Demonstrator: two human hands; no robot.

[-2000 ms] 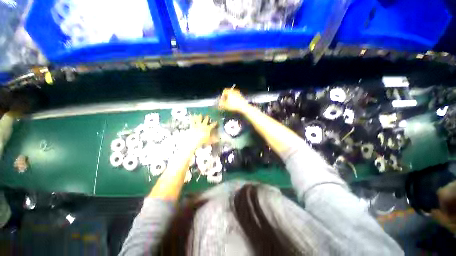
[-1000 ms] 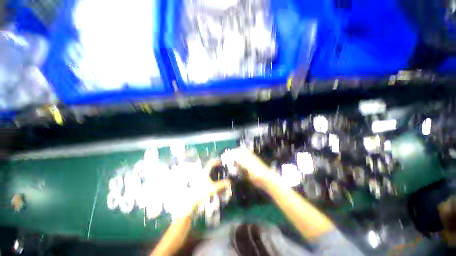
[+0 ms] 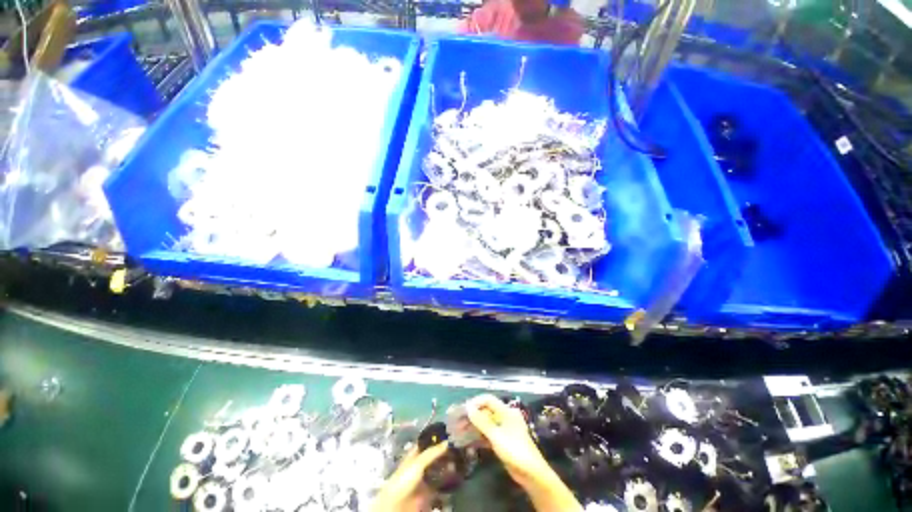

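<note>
My left hand (image 3: 412,478) is at the bottom middle, closed around a small dark part (image 3: 433,438), which looks like a black housing. My right hand (image 3: 502,426) is just beside it, fingers closed on a pale grey-white part (image 3: 462,426), which looks like a ring part. The two parts are close together; blur hides whether they touch. Loose white ring parts (image 3: 232,442) lie in a pile left of my hands on the green bench. A dark heap of units with black bodies and some white faces (image 3: 676,446) lies to the right.
Blue bins stand above the bench: the left one (image 3: 150,215) holds bright white parts, the middle one (image 3: 640,235) wired rings, the right one (image 3: 800,240) few dark pieces. A clear bag (image 3: 55,160) lies far left, a silver-white frame (image 3: 800,408) right. A person (image 3: 525,20) is behind.
The view has tilted up, showing more of the bins. My hands, apart at first, came together at the middle and now both hold parts.
</note>
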